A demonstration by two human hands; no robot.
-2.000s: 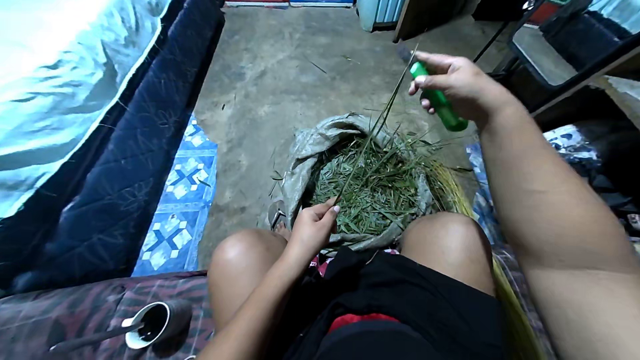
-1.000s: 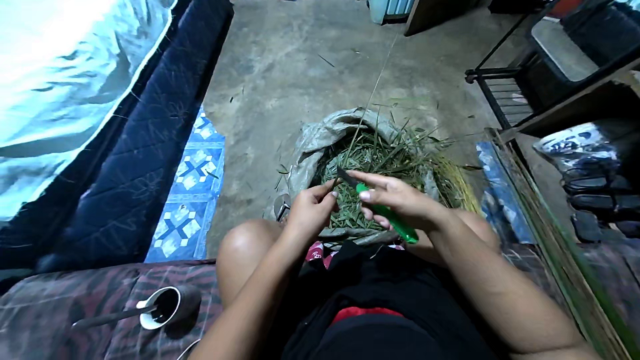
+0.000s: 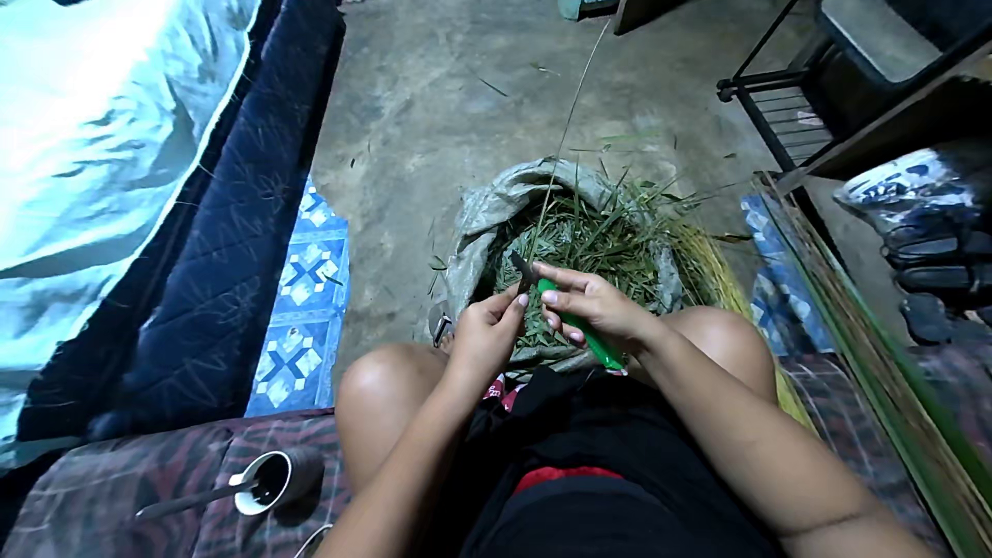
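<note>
My right hand [image 3: 593, 306] grips the green handle of a knife [image 3: 577, 319], its short dark blade pointing up and left beside my left fingertips. Between thumb and fingers, my left hand [image 3: 490, 322] pinches the near end of a thin leaf strip [image 3: 570, 120], which runs up and away over the floor. Below and beyond both hands, a grey woven sack [image 3: 480, 213] with a rolled rim stands between my knees, filled with green leaf scraps [image 3: 612, 240]. A bundle of yellowish thin strips [image 3: 717, 271] lies along the sack's right side.
Long green and brown leaf stalks [image 3: 876, 356] lean at the right. A white mug [image 3: 263, 480] with dark contents and a spoon sits on the patterned cushion [image 3: 155, 480] at lower left. A dark blue mattress [image 3: 225, 209] borders the left; a black metal rack [image 3: 783, 116] stands at upper right.
My right hand with the knife has come down from the upper right to beside my left hand. Both hands stay close together between the last two frames.
</note>
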